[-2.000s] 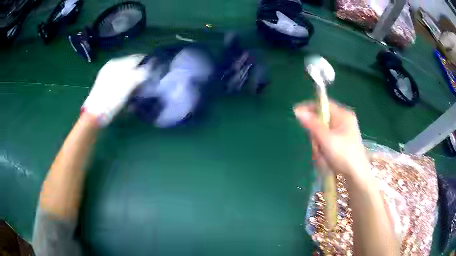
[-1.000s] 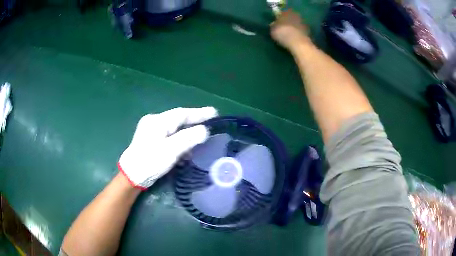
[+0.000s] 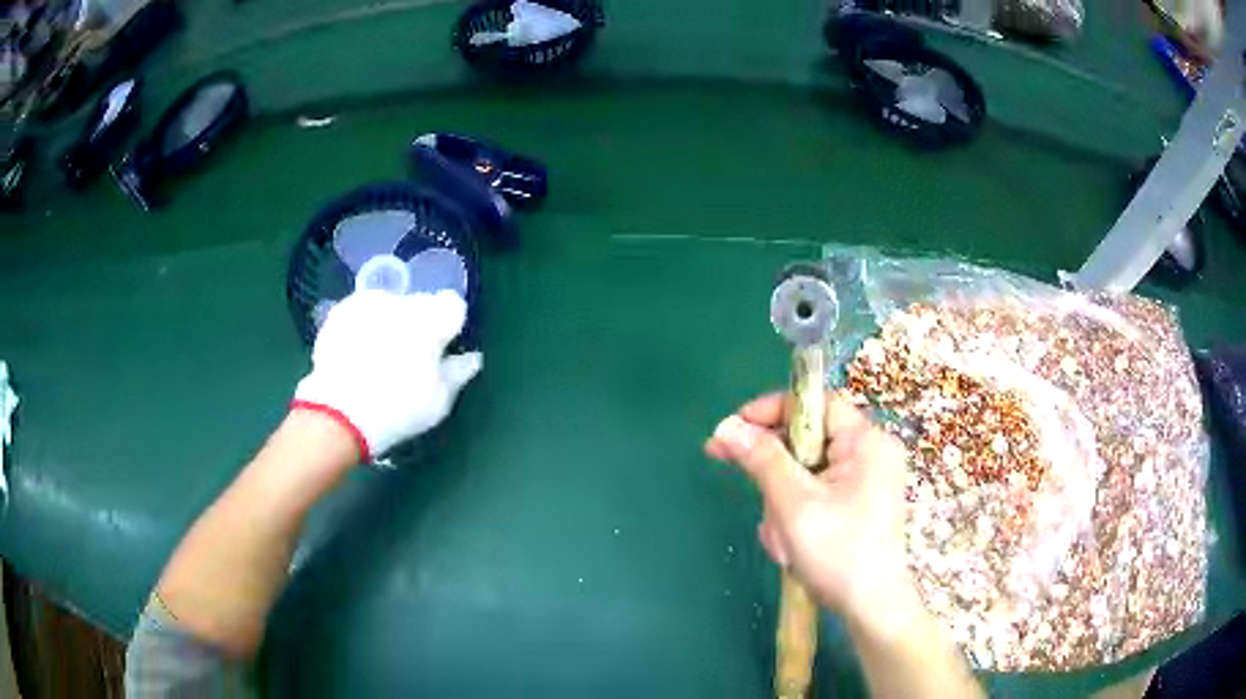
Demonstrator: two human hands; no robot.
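A dark fan unit (image 3: 387, 235) lies on the green surface at left, its pale blades showing through the round cage. Its dark base (image 3: 481, 178) points up and right. My left hand (image 3: 385, 366), in a white knitted glove with a red cuff, rests on the near side of the cage, its fingers over the rim. My bare right hand (image 3: 836, 503) holds a hammer (image 3: 805, 311) by its wooden handle, with the round grey face and its central hole up. An open clear bag of copper-coloured pieces (image 3: 1080, 451) lies right beside that hand.
More fan units lie at the back: one at top centre (image 3: 528, 33), one at upper right (image 3: 918, 93) and several at upper left (image 3: 200, 120). A pale metal post (image 3: 1161, 191) rises behind the bag. A small pale strip (image 3: 316, 122) lies at upper left.
The fan unit and my left hand now appear further up and left, with the base turned upward. My right hand has come back from the far side with the hammer, beside the bag.
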